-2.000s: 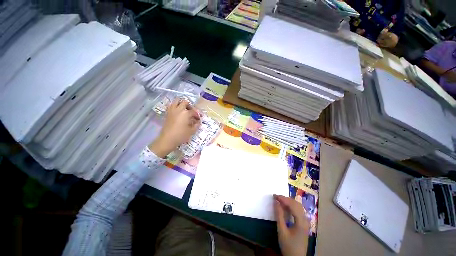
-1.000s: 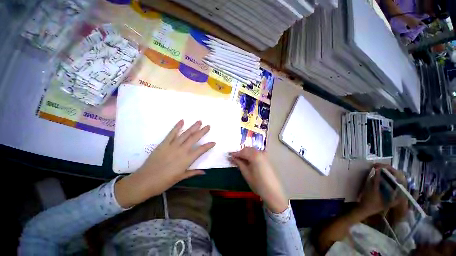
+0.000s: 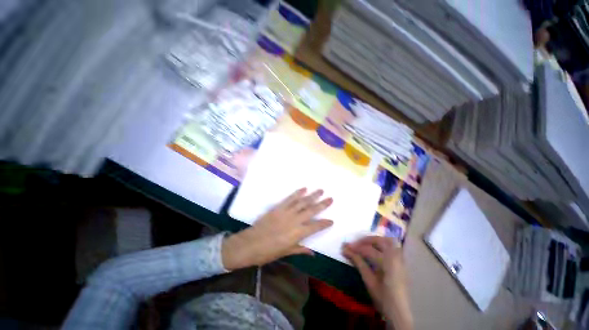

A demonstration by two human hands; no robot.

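A white back housing lies on the colourful printed sheet in front of me. My left hand rests flat on its near left part with the fingers spread. My right hand is at its near right corner, thumb and fingertips pinched together at the edge. Blur hides whether the fingertips hold a small piece or only the housing. A heap of small white pieces on clear plastic lies beyond the housing to the left. A row of white sticks lies beyond it to the right.
Tall stacks of housings stand at the left, at the back and at the right. A single housing lies on the cardboard. Framed units stand at far right. White paper lies left of the printed sheet.
My left hand has come from the heap of small pieces onto the housing. My right hand stays at the housing's near right corner. The view has swung and is blurred.
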